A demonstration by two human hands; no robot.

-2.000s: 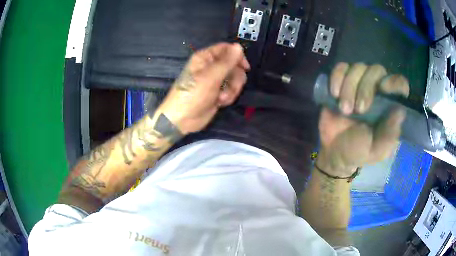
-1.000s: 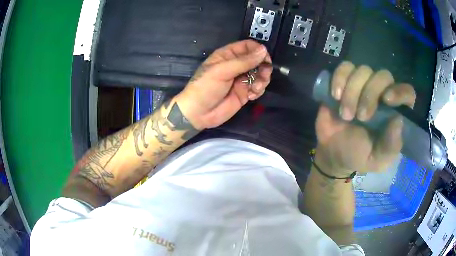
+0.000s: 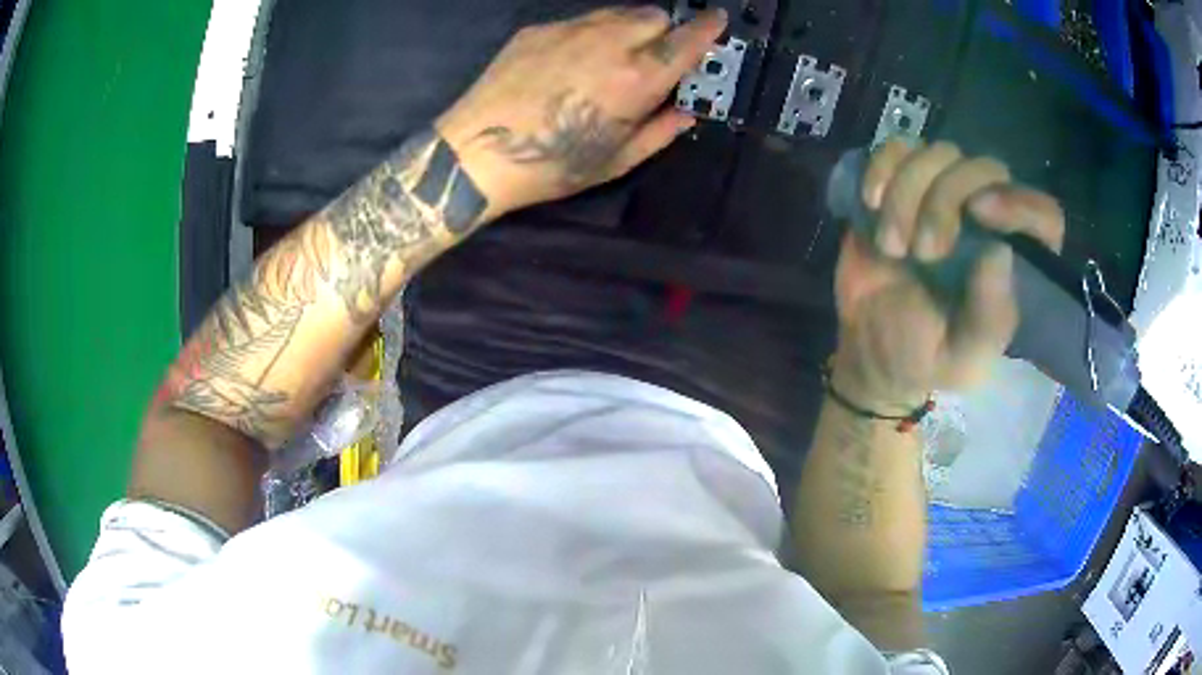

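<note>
Three silver mounting plates lie in a row on long black lock panels: the left plate, the middle plate and the right plate. My left hand reaches over the mat, its fingertips at the left plate's edges; whether it holds screws is hidden. My right hand is wrapped around the thick grey electric screwdriver, held below the right plate. The screwdriver's bit does not show clearly. My right fingers cover the lower part of the right plate.
A green surface runs along the left, beside a white and grey edge. A blue crate with a pale sheet inside is at lower right. Clear plastic wrap and a yellow strip are under my left forearm. Another blue container is at upper right.
My left hand has moved up from in front of the panels to the left plate; the small screws seen in it are now hidden. My right hand and screwdriver have shifted slightly upward.
</note>
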